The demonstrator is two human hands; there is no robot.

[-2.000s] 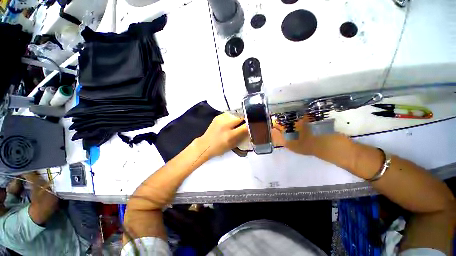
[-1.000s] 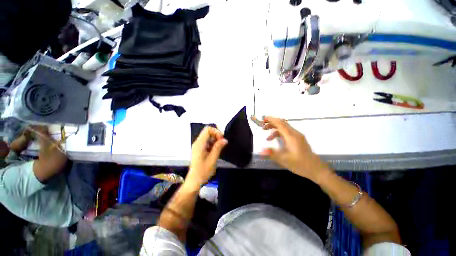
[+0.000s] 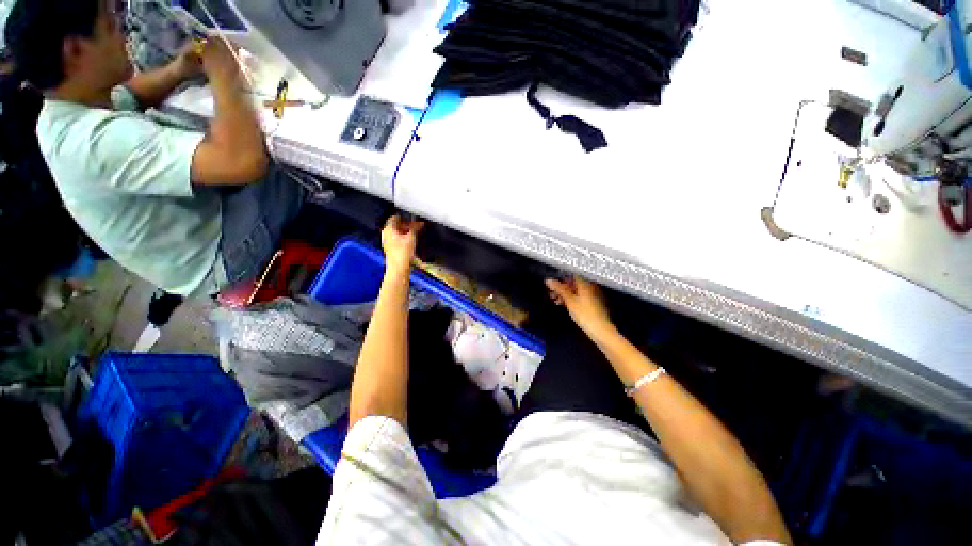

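My left hand (image 3: 400, 243) is at the table's front edge, fingers pinched together. My right hand (image 3: 579, 302) is lower and to the right, just in front of the edge, fingers bent. A dark area lies between the hands; I cannot tell black cloth from the shadow under the table. The layered black pile of cut pieces (image 3: 565, 48) lies on the table (image 3: 661, 192) at the top, with a thin black scrap (image 3: 577, 132) at its lower edge. The sewing machine's needle area (image 3: 869, 160) is at the right, with no cloth seen under it.
A seated person (image 3: 160, 160) works at the left beside a grey vented housing (image 3: 320, 37). A switch box (image 3: 370, 124) sits near the table edge. A blue crate (image 3: 346, 267) with cloth is below my hands; another blue crate (image 3: 160, 421) stands lower left. Red handles (image 3: 954, 206) show far right.
The view has swung left and down. My hands have moved away from the needle area to the table's front edge, left of the machine. The black piece is no longer clearly visible.
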